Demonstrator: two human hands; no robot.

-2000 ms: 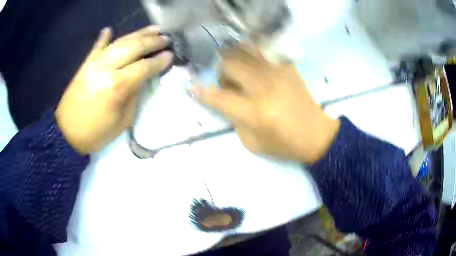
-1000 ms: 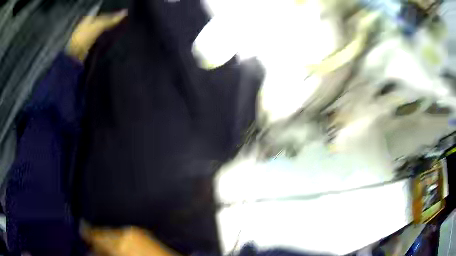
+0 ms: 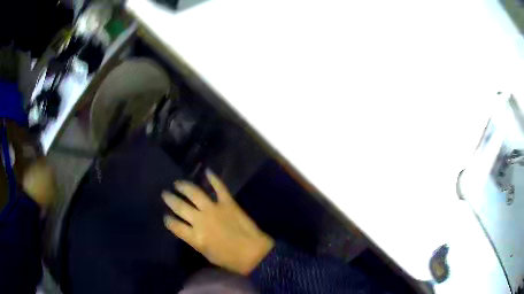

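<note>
A large dark cloth or cloth-covered surface with a rounded left edge lies low beside the table. My left hand is over its right part, palm down, fingers spread and pointing up-left. It holds nothing that I can see; whether the fingertips touch the cloth is unclear. My right hand is not in view.
The white table has a diagonal edge right of my hand, with a worn patch. Shiny metal machine parts are at far right. A round beige object stands beyond the cloth. Another person's hand appears at far left.
The view has swung left from the machine. The dark cloth that was lifted beside the table is no longer seen raised. My left hand now shows with fingers spread low beside the table.
</note>
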